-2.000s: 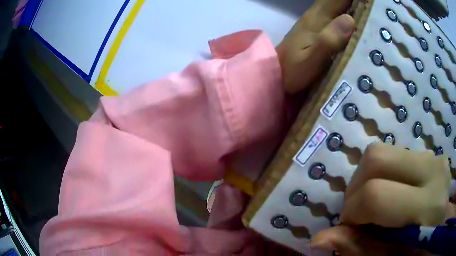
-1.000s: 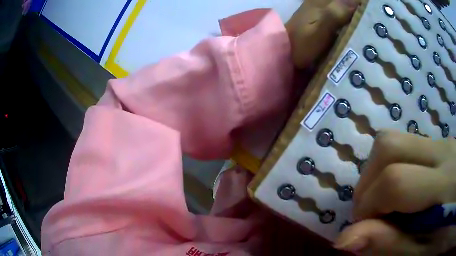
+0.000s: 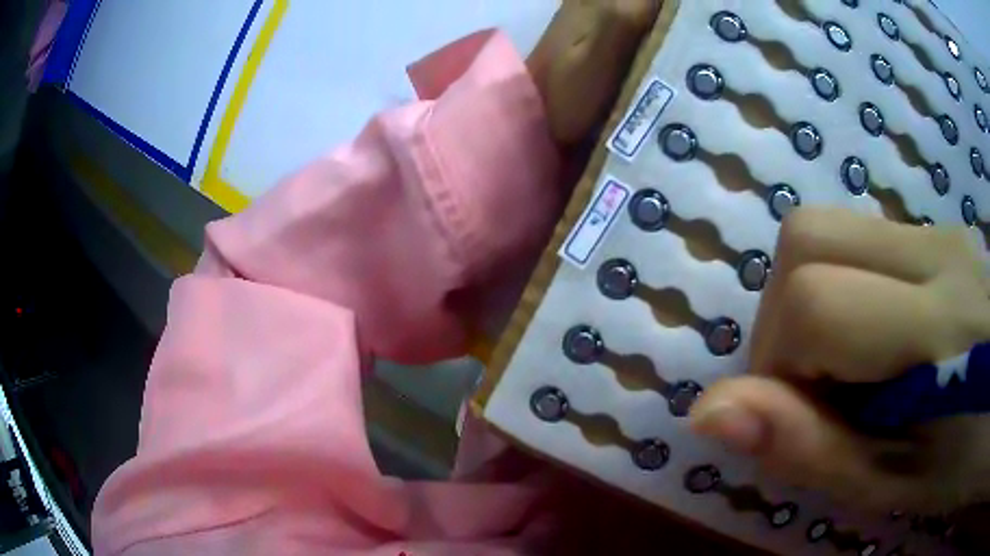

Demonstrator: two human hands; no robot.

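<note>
The white-faced parts tray (image 3: 673, 244) with brown edges is tilted towards me on the right. Rows of dumbbell-shaped cutouts hold small round metal parts (image 3: 618, 278), one at each end. Two labels (image 3: 596, 223) are on its left edge. My left hand (image 3: 592, 54) holds the tray's upper left edge; its fingers are partly cut off by the top of the picture. My right hand (image 3: 858, 337) is over the tray's lower right, gripping the dark blue marker pen (image 3: 923, 396). The marker's tip is hidden by the fingers.
The white table top (image 3: 347, 76) with blue and yellow tape lines is at the upper left. My pink left sleeve (image 3: 358, 239) crosses the middle. A dark area lies at the far left, with partly visible items at the lower left corner.
The tray and my left hand have shifted left and up in the picture, showing more of the tray's lower edge. My right hand still grips the marker over the tray.
</note>
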